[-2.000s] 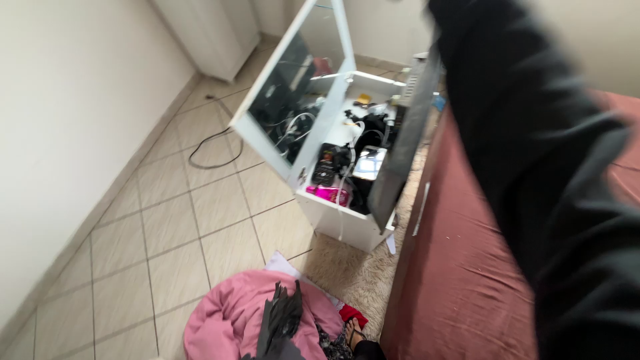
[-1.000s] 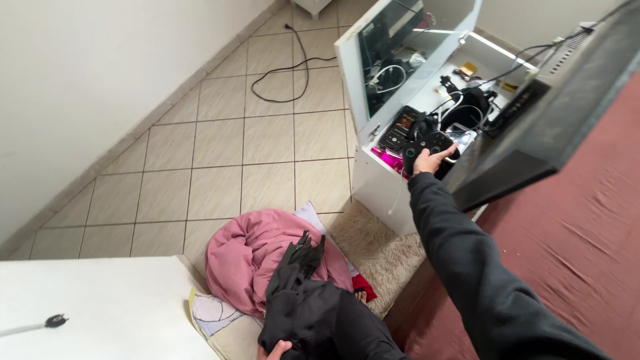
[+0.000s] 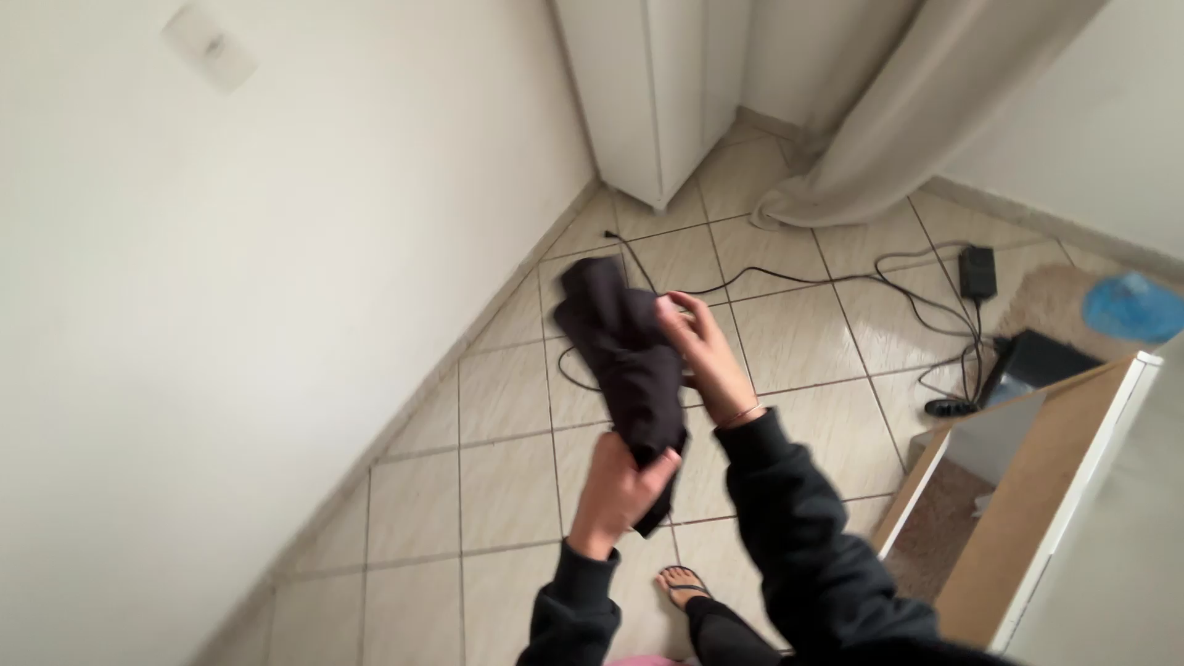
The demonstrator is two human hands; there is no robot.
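A dark garment (image 3: pixel 629 361), bunched into a long folded bundle, hangs between my hands over the tiled floor. My left hand (image 3: pixel 618 490) grips its lower end, thumb on top. At its upper right side, my right hand (image 3: pixel 705 351) holds the cloth with fingers curled against it. Both forearms wear black sleeves. Slight blur hides the garment's exact kind.
Black cables (image 3: pixel 795 276) and a power adapter (image 3: pixel 977 273) lie on the tiles. An open white cabinet (image 3: pixel 1078 481) stands at right. A white wardrobe (image 3: pixel 638 92), a long curtain (image 3: pixel 888 120) and a blue object (image 3: pixel 1133 305) are farther back. My sandalled foot (image 3: pixel 683 585) is below.
My right hand has left the dark controller by the cabinet and is now on the dark garment with my left hand. The view has swung strongly toward the wall and curtain.
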